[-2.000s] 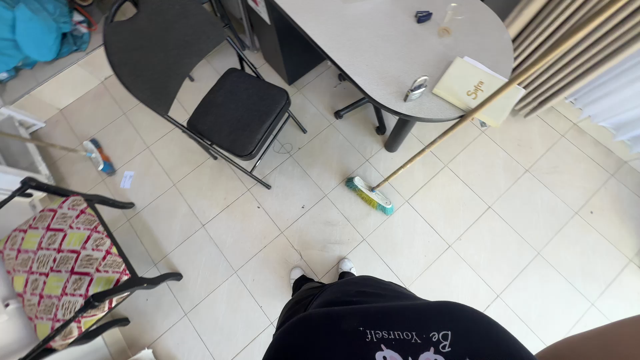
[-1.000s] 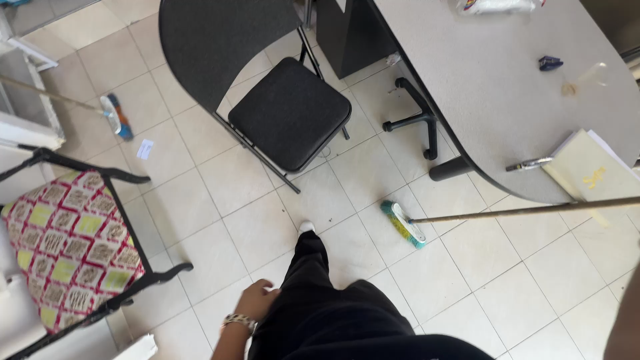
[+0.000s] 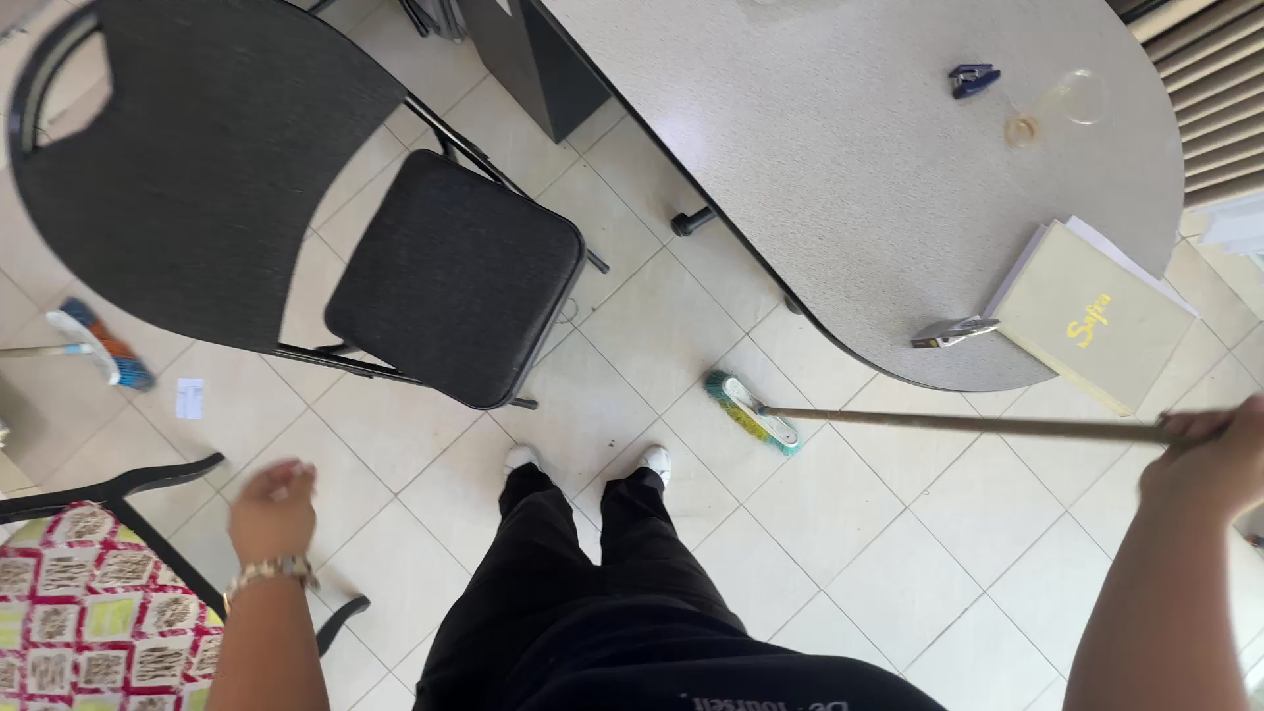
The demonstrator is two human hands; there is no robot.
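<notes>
My right hand (image 3: 1205, 459), at the right edge, is closed around the wooden handle of a push broom (image 3: 948, 423). The broom's head, with green and yellow bristles, rests on the floor tiles to the right of my feet. My left hand (image 3: 272, 513) hangs at the lower left with a bracelet at the wrist. It looks loosely curled and blurred, and no object shows in it; whether its fingers are apart is unclear. The patterned chair seat (image 3: 109, 602) is the closest thing to it.
A black folding chair (image 3: 459, 281) stands ahead on the left. Beyond the broom is a grey desk (image 3: 839, 197) with a notebook (image 3: 1096, 311), a stapler (image 3: 973, 81) and a metal object (image 3: 953, 332). A second broom (image 3: 104, 346) and a paper slip (image 3: 190, 398) lie at left.
My left hand has moved out to the left, away from my leg. My right hand now shows on the broom handle; both feet are visible again. The view has shifted.
</notes>
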